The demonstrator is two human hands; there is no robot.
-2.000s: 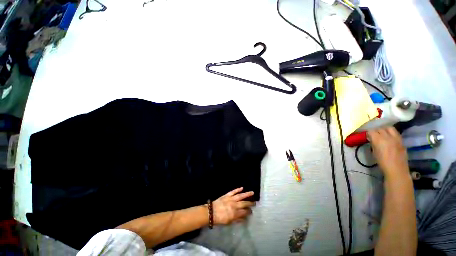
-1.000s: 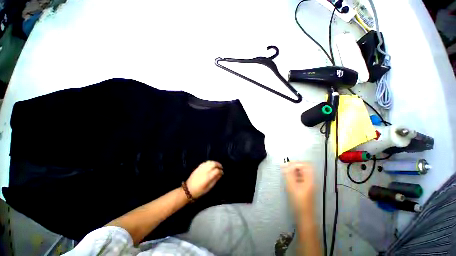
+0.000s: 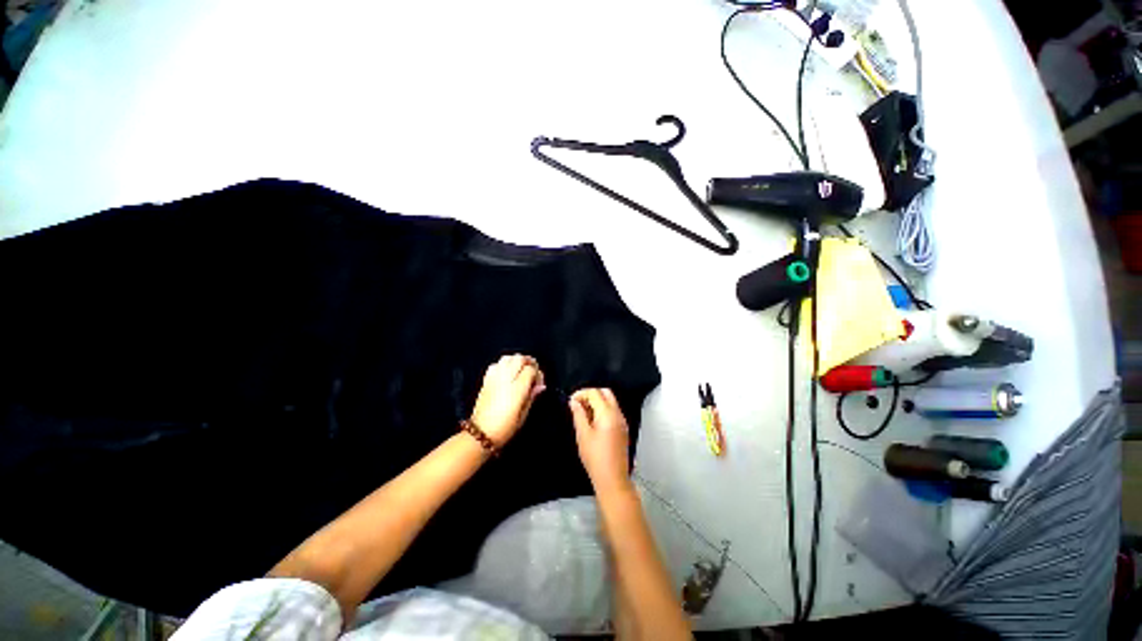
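A black dress [image 3: 288,326] lies flat across the left and middle of the white table, its collar end [image 3: 626,357] pointing right. My left hand [image 3: 506,393], with a beaded bracelet at the wrist, is over the upper front of the dress, fingertips pinched together. My right hand [image 3: 601,432] is just right of it, near the collar, fingers bent and drawn together. The fingertips face each other with a small gap. Whatever they pinch is too small and dark to tell. Thread snips [image 3: 710,420] with yellow-orange handles lie on the table right of the collar.
A black hanger [image 3: 639,150] lies beyond the dress. To the right are a black hair dryer [image 3: 787,194], a dark cone [image 3: 771,283], yellow cloth [image 3: 852,301], a red spool [image 3: 855,378], a white spray gun [image 3: 939,339], a spray can [image 3: 964,401] and dark cones [image 3: 924,462]. Black cables [image 3: 804,501] run toward me.
My right hand has moved from the red spool, past the snips, to the dress beside my left hand. My left hand has moved up from the dress's near edge to its upper front.
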